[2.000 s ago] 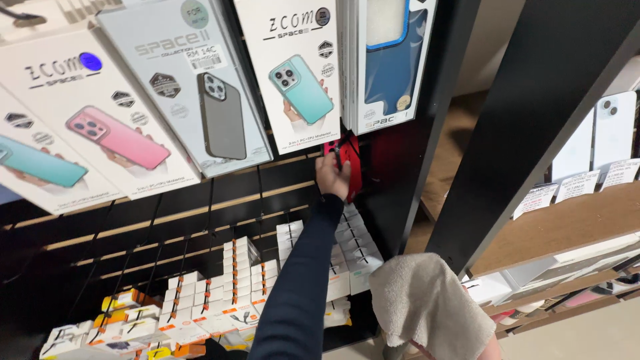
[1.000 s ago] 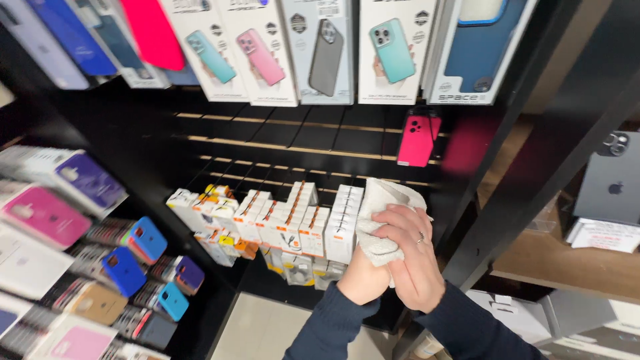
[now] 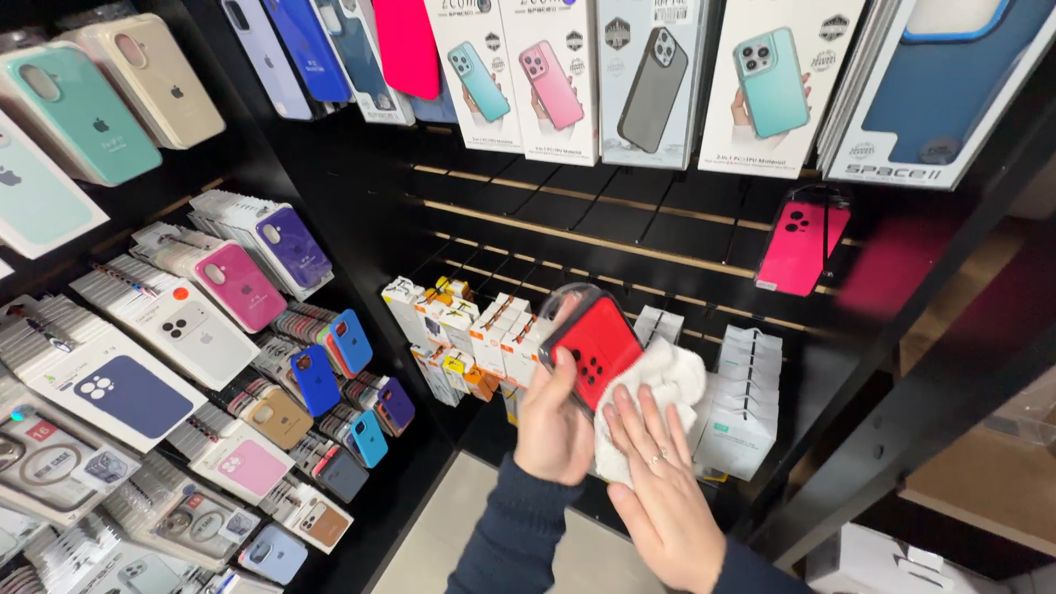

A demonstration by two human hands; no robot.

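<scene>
My left hand [image 3: 557, 417] holds a red phone case [image 3: 596, 338] in clear hanging packaging, tilted at the middle of the view. A white cloth [image 3: 652, 396] lies under the spread fingers of my right hand [image 3: 664, 487], which presses it against the lower right part of the packaged case. A ring is on one finger of that hand. To the right, a pink phone case [image 3: 804, 243] in clear packaging hangs from a hook on the black slatted wall.
Boxed phone cases [image 3: 549, 82] hang in a row along the top. Small white boxes [image 3: 503, 338] hang behind my hands, with more white packs [image 3: 742, 404] to the right. Packed cases [image 3: 239, 285] fill the left wall. A black upright post [image 3: 879, 429] stands at the right.
The red packaged case is now in my left hand; one second ago both hands were together on the cloth. Two seconds ago an arm reached to the hanging cases. The view has shifted.
</scene>
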